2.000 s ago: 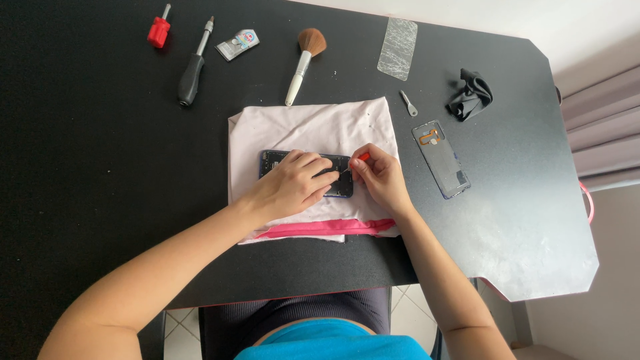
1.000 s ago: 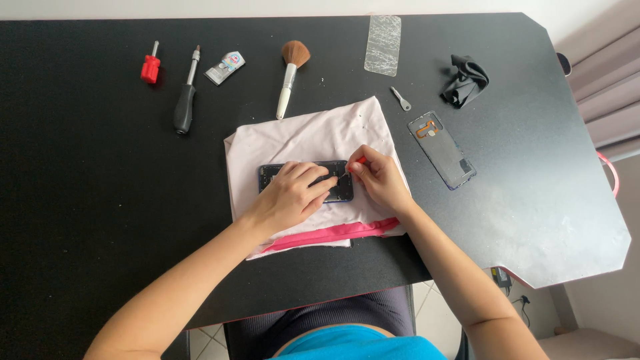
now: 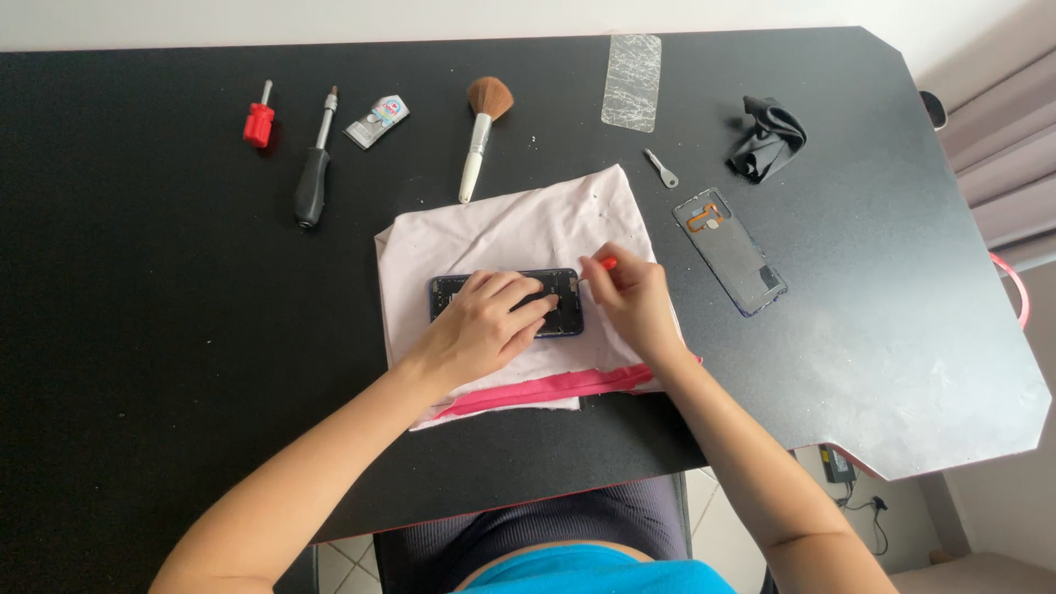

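Note:
An opened smartphone point(image 3: 568, 318) lies crosswise on a folded pale pink cloth point(image 3: 528, 231) with a bright pink band along its near side. Across the phone's middle rests my left hand point(image 3: 491, 322), fingers spread over its inner parts and pressing it down. My right hand point(image 3: 631, 289) is at the phone's right end, pinching a small tool with a red handle point(image 3: 609, 263); its thin tip reaches the phone's right edge. To the right of the cloth lies the detached back cover point(image 3: 733, 256) of a phone, inner side up, with an orange flex cable on it.
Beyond the cloth on the black table point(image 3: 206, 371) lie a red screwdriver point(image 3: 259, 124), a black-handled screwdriver point(image 3: 313, 177), a small packet point(image 3: 377, 121), a makeup brush point(image 3: 476, 140) and a cracked clear sheet point(image 3: 632, 82). A SIM ejector tool point(image 3: 662, 169) and a crumpled black cloth point(image 3: 769, 140) lie farther right.
The view has shifted. My left hand stays on the phone, and my right hand keeps the red-handled tool at the phone's right end.

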